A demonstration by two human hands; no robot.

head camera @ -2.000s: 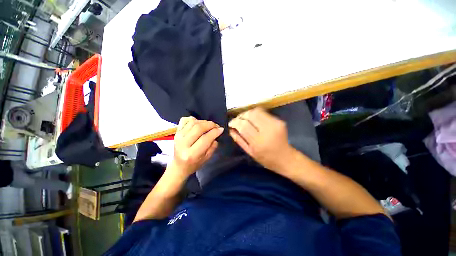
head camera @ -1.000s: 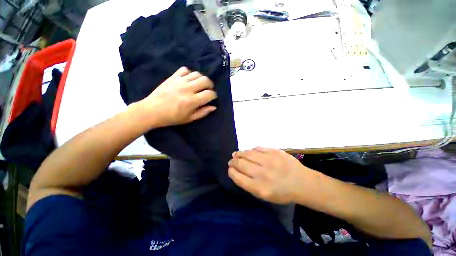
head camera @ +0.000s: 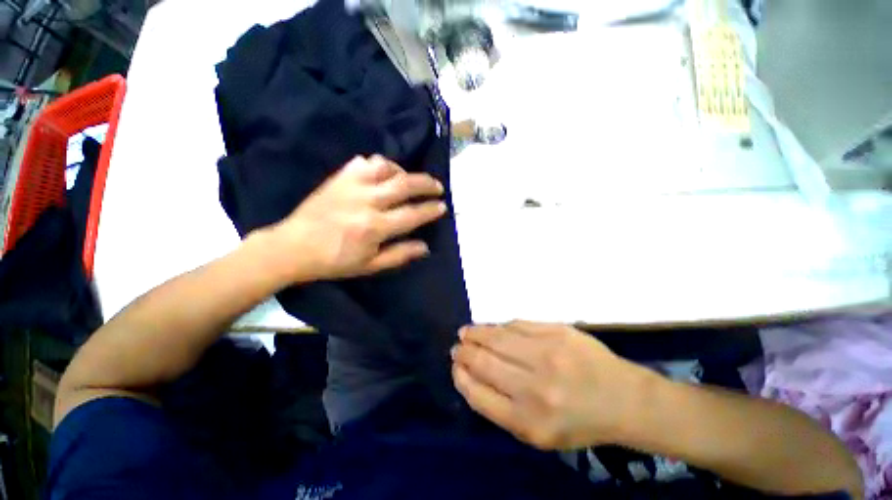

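Note:
A black garment panel point(head camera: 323, 117) lies on the white machine table and hangs over its front edge to the lap. Its straight right edge runs up to the presser foot and needle area point(head camera: 440, 112), where details are blurred. My left hand point(head camera: 357, 220) lies flat on the panel with fingers spread, below the needle area. My right hand point(head camera: 533, 381) pinches the panel's right edge between thumb and fingertips, just in front of the table edge.
A red slatted basket point(head camera: 110, 166) with dark pieces stands left of the table. A yellowish paper label point(head camera: 720, 73) is on the machine bed. The pale machine body point(head camera: 817, 78) stands at the upper right. Light purple fabric point(head camera: 822, 381) lies at the lower right.
Two seconds ago both hands pinched the panel at the table edge. My left hand has since moved onto the panel, and my right hand now holds its edge lower down. The view has shifted towards the machine.

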